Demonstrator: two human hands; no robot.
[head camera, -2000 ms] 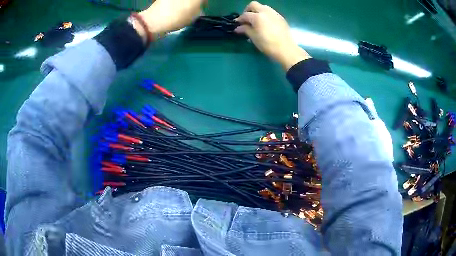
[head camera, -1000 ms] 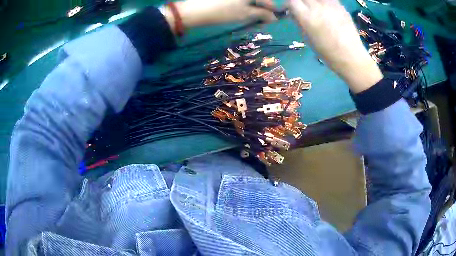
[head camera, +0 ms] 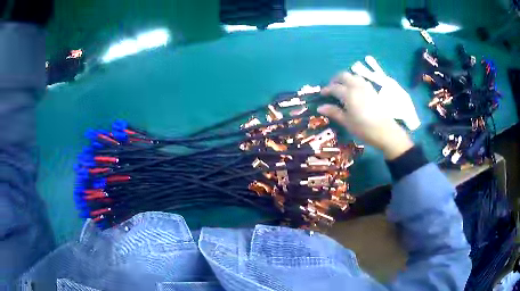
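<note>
A laid-out bundle of black cable leads [head camera: 194, 170] lies across the green tabletop in front of me. Its blue connectors [head camera: 85, 170] with short red sections are at the left, its copper terminals [head camera: 319, 165] at the right. My right hand [head camera: 362, 111], slightly blurred, is at the upper right edge of the copper ends, fingers apart and pointing left, near a copper terminal [head camera: 309, 90]. I see nothing held in it. My left hand is out of the picture; only the blurred left sleeve [head camera: 23, 136] shows at the left edge.
A white glove [head camera: 396, 99] lies behind my right hand. A mixed pile of black and copper pieces [head camera: 456, 113] is at the right. Small black bundles [head camera: 252, 11] sit along the far side. A brown cardboard box [head camera: 370, 244] is below the table edge.
My hands have parted. The left has gone out of the picture at the left; the right has come down beside the copper ends. The white glove and the blue connector ends now show.
</note>
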